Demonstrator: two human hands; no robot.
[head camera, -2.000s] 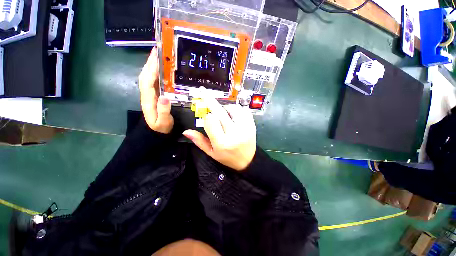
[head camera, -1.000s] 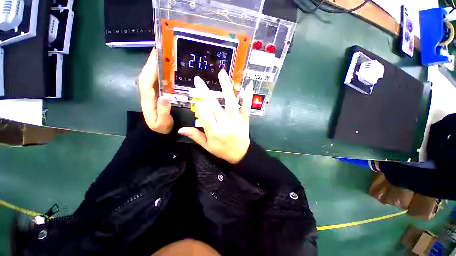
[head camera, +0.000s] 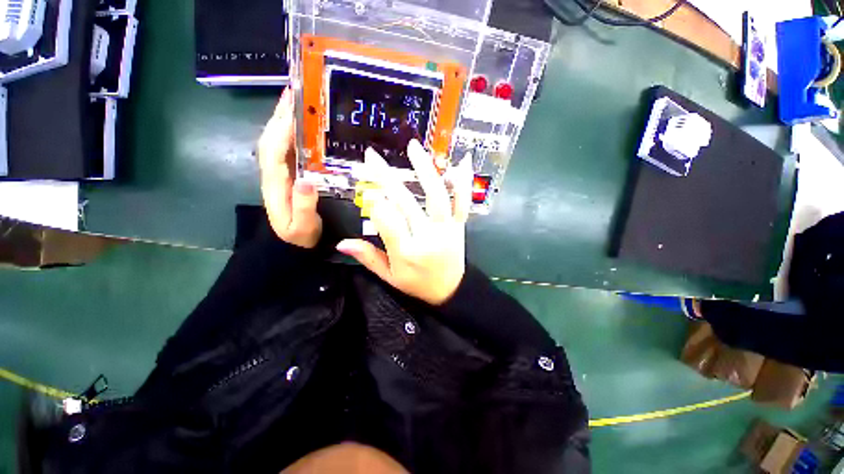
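The clear acrylic test fixture (head camera: 389, 23) lies on the bench in front of me. Its orange frame (head camera: 313, 111) surrounds a black display module (head camera: 366, 88) with lit digits and an icon row. My left hand (head camera: 282, 176) grips the fixture's left edge, thumb on the near corner. My right hand (head camera: 415, 227) is spread over the near edge, fingertips at the screen's lower edge and icon row; it holds nothing. It partly hides the yellow clamp (head camera: 364, 196). The red rocker switch (head camera: 480, 189) is lit at the near right corner, beside two red indicators (head camera: 490, 87).
White housings (head camera: 680, 134) sit on a black foam pad (head camera: 708, 204) at right and on boards at left. A black panel unit (head camera: 241, 46) lies left of the fixture. A blue tape dispenser (head camera: 800, 69), phone (head camera: 755, 57) and black cables (head camera: 615, 14) lie beyond. A person's dark sleeve (head camera: 768, 329) shows at right.
My right hand has moved from the yellow clamp up over the screen's lower edge, with its fingers spread. My left hand has stayed on the fixture's left edge.
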